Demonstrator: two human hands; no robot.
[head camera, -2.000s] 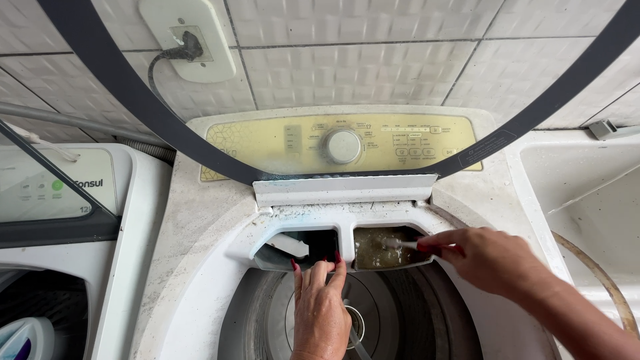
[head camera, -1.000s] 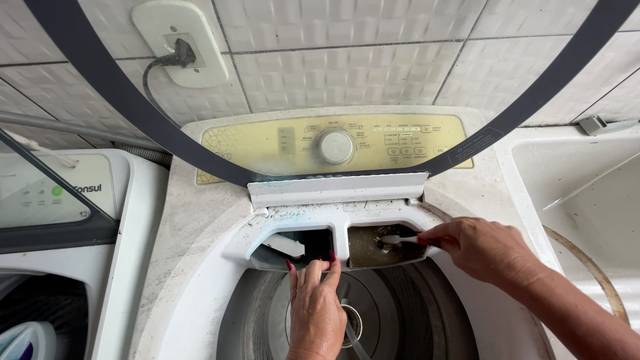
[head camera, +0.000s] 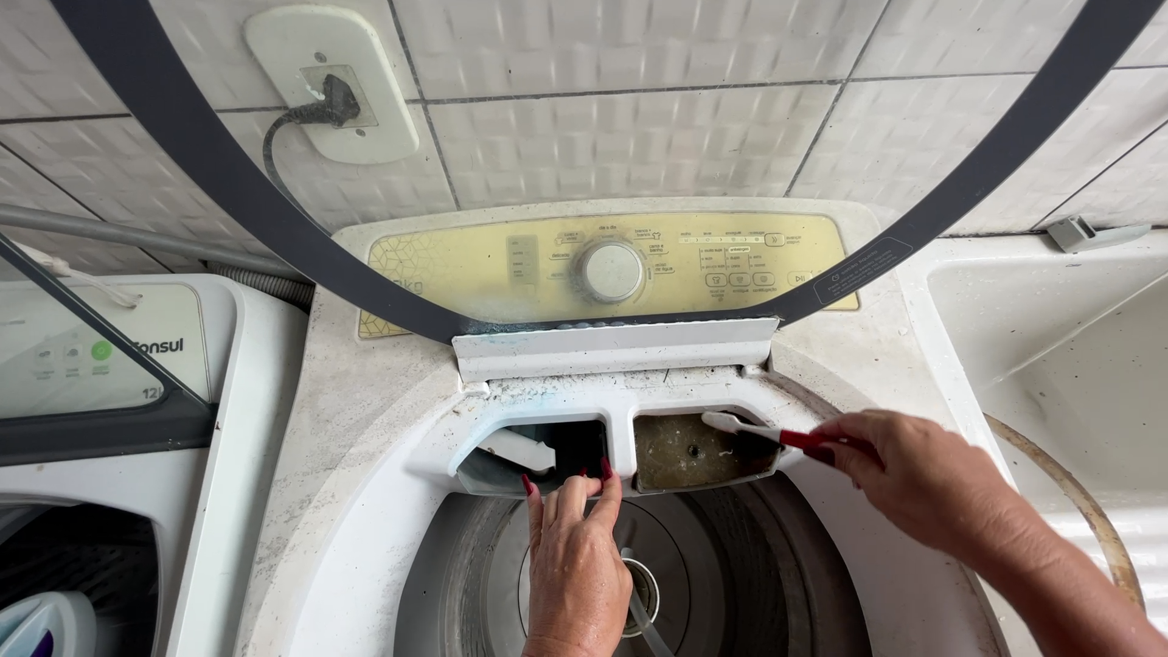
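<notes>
My right hand (head camera: 912, 474) grips a red and white toothbrush (head camera: 753, 427), its white head at the back edge of the right dispenser compartment (head camera: 684, 456), which is stained brown inside. The fingertips of my left hand (head camera: 575, 557) rest on the front rim of the left compartment (head camera: 484, 470), beside the divider; whether they grip the rim I cannot tell. A white plastic piece (head camera: 518, 450) lies in that left compartment. Both compartments sit at the back of the tub opening of a top-load washing machine (head camera: 365, 511). Below is the metal drum (head camera: 493, 547).
The raised lid (head camera: 210, 173) leans over the control panel (head camera: 511, 265). A second washer (head camera: 246, 365) stands at the left and a white laundry sink (head camera: 967, 274) at the right. Behind, a plug (head camera: 338, 100) sits in a wall socket on the tiled wall.
The toothbrush head has moved from inside the right compartment to its back edge, and the brown floor of the compartment shows more plainly. My left hand has stayed at the rim.
</notes>
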